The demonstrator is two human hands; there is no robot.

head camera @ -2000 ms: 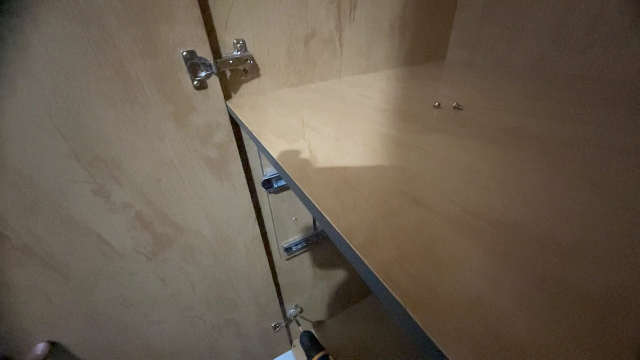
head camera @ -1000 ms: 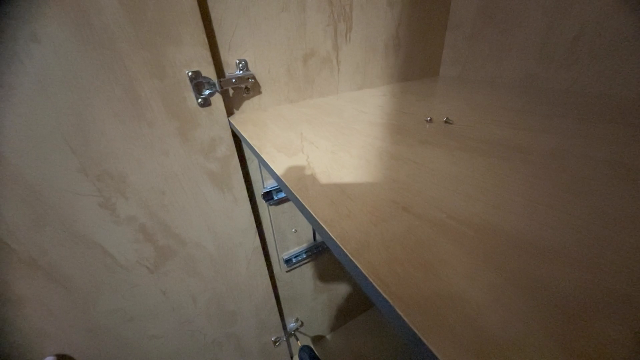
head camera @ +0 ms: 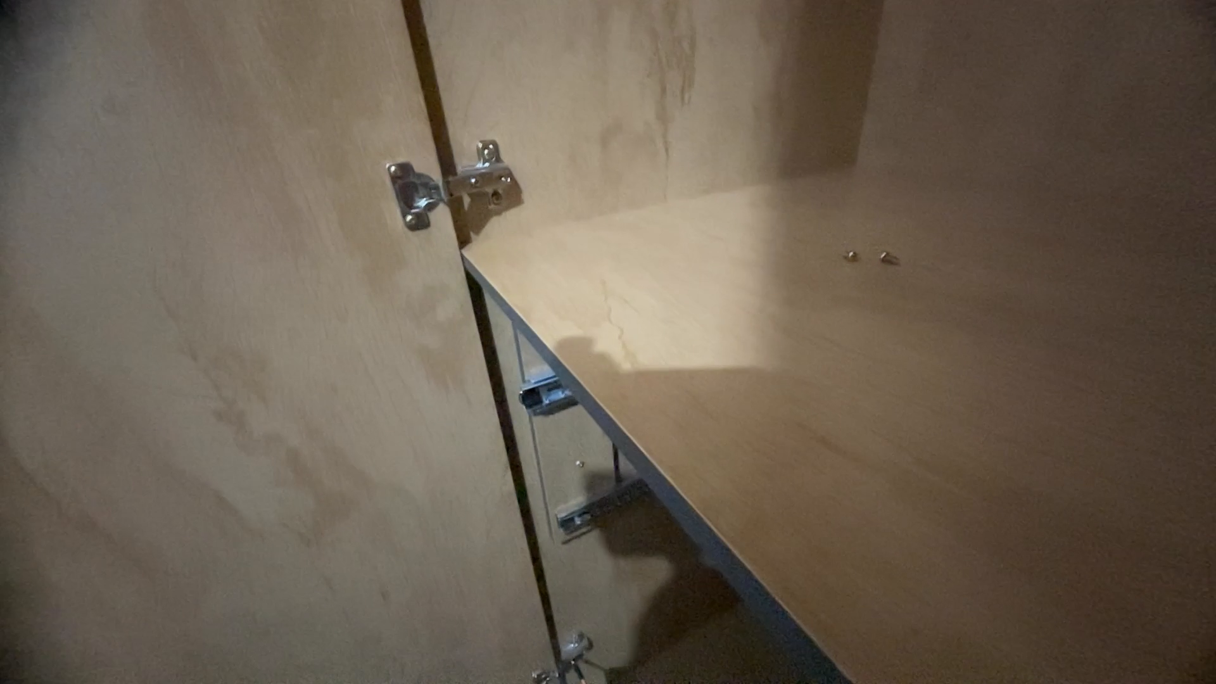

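Observation:
Neither of my hands shows at this moment. A metal concealed hinge (head camera: 451,185) joins the wooden cabinet door (head camera: 247,380) on the left to the cabinet's side panel (head camera: 608,104). Low in the view, at the bottom edge, a second hinge (head camera: 575,648) is partly cut off, with a thin metal shaft beside it. Two small screws, a left one (head camera: 851,256) and a right one (head camera: 888,257), lie close together on the wooden shelf (head camera: 950,427).
The shelf's dark front edge (head camera: 684,508) runs diagonally down to the right. Below it, an upper drawer slide (head camera: 548,395) and a lower drawer slide (head camera: 598,508) are fixed to the side panel. Shadows fall across the shelf and the space under it.
The dark-tipped tool near the lower hinge, seen in both earlier frames, has mostly dropped out of view. So has the fingertip-like shape at the bottom left. The view has tilted up.

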